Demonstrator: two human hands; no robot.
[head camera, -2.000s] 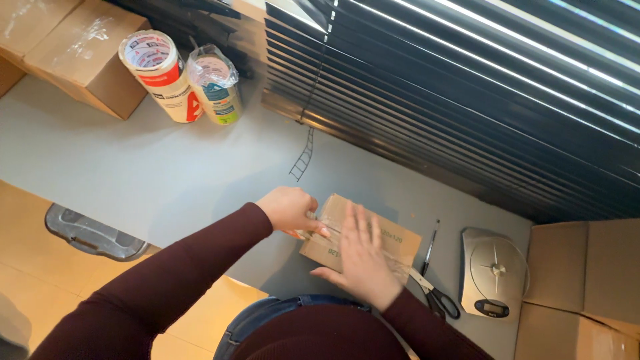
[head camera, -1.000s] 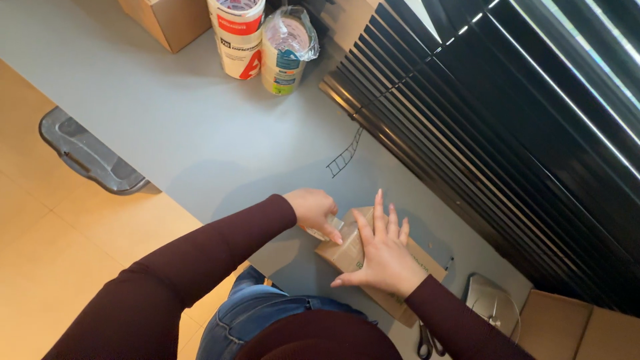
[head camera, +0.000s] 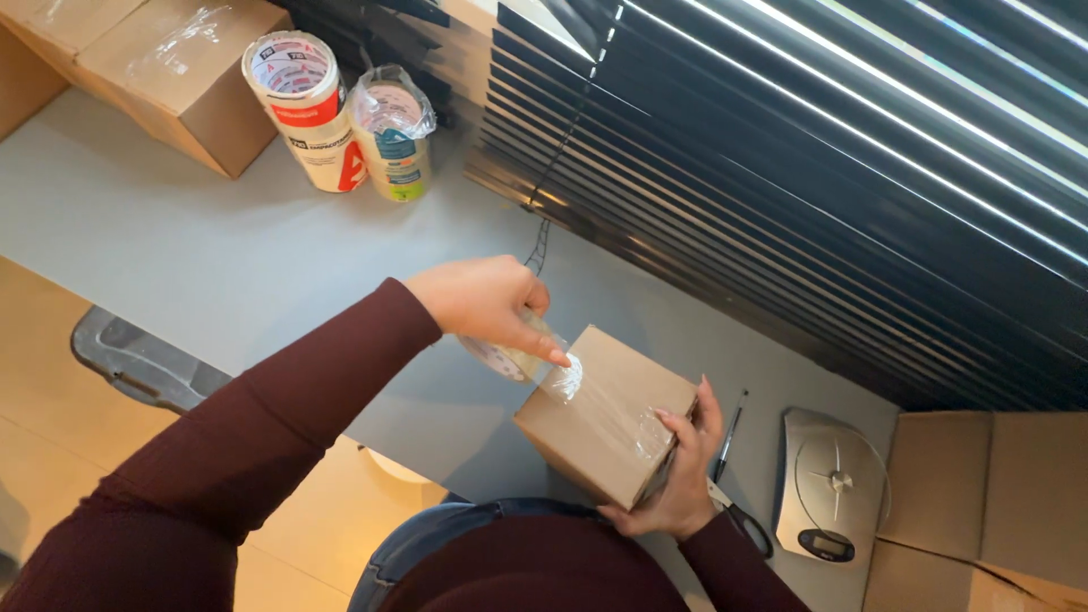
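Observation:
My left hand (head camera: 497, 308) holds a roll of clear packing tape (head camera: 503, 357) at the upper left edge of a small cardboard box (head camera: 605, 408). A strip of clear tape lies across the top face of the box, and my left thumb or a finger presses near its end by the roll. My right hand (head camera: 680, 467) grips the lower right side of the box, thumb below and fingers over the edge. Beside that hand lie scissors (head camera: 748, 529) with dark handles, partly hidden by it, and a pen (head camera: 731, 438).
A kitchen scale (head camera: 831, 489) lies right of the pen, beside large cardboard boxes (head camera: 935, 484). Two stacks of tape rolls, one in a printed wrapper (head camera: 319, 127) and one in clear plastic (head camera: 395, 144), stand near a taped carton (head camera: 183, 81). Dark blinds (head camera: 722, 212) border the grey table (head camera: 212, 246).
The box now shows its top face turned and raised between my hands. My right hand has gone from lying flat on the box to gripping its side. The view has shifted.

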